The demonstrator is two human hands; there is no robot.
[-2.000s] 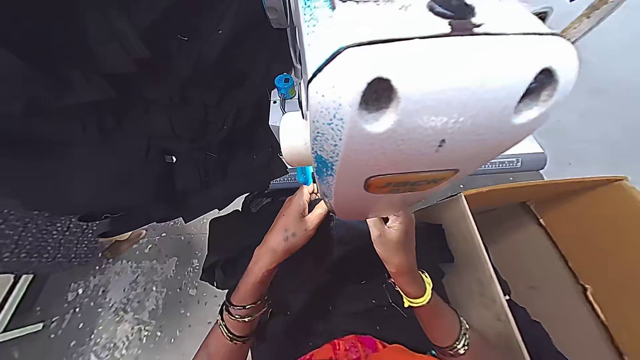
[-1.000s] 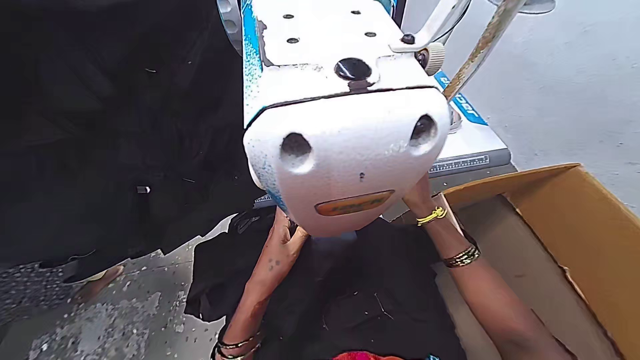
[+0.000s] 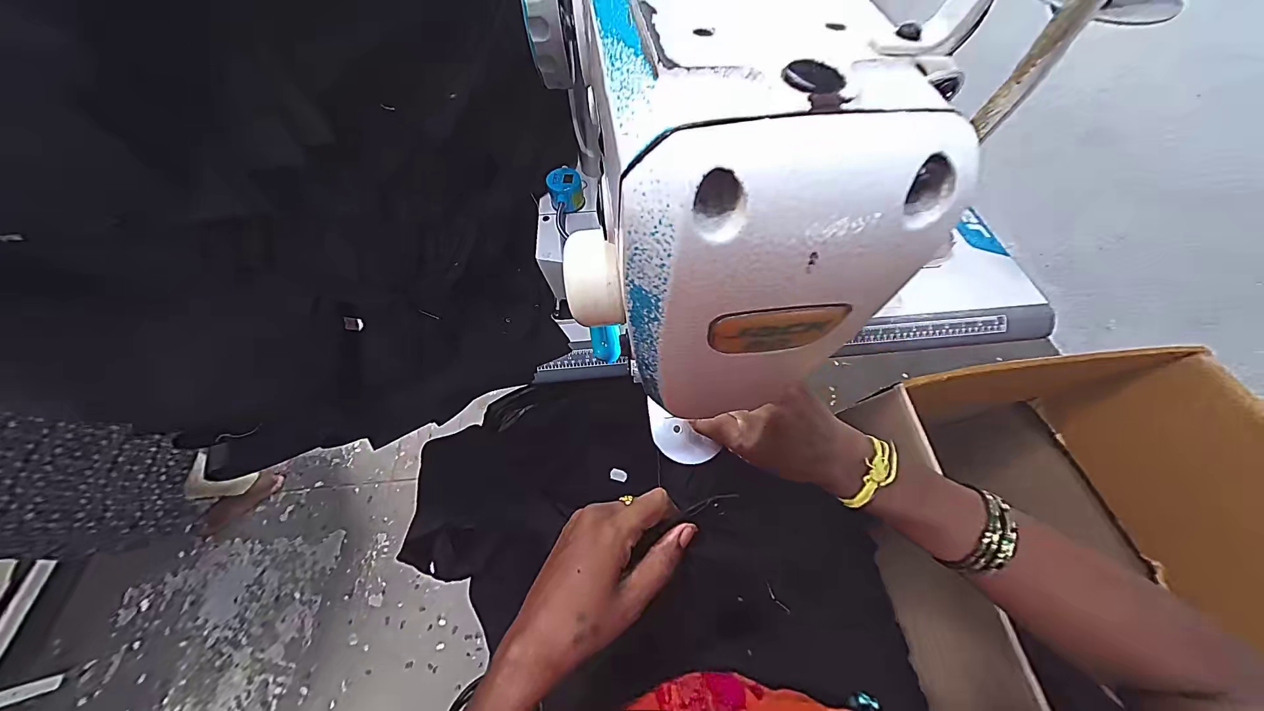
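Observation:
The head of a white and blue sewing machine (image 3: 790, 237) fills the upper middle of the view. Black fabric (image 3: 780, 592) lies below it and hangs toward my lap. My left hand (image 3: 617, 563) pinches the fabric between thumb and fingers, near some loose thread ends. My right hand (image 3: 790, 439), with a yellow band at the wrist, reaches under the machine head beside a white rounded guard (image 3: 683, 434); its fingertips are partly hidden, and what they grip does not show. A small white tag (image 3: 618, 475) rests on the fabric.
An open cardboard box (image 3: 1076, 370) stands at the right, close to my right forearm. A large mass of black cloth (image 3: 276, 217) covers the upper left. At the lower left, a person's foot (image 3: 242, 497) shows on the speckled floor (image 3: 237, 592).
My left hand has come out from under the machine head, toward me, and now pinches the black fabric. The white guard shows now. The view has shifted.

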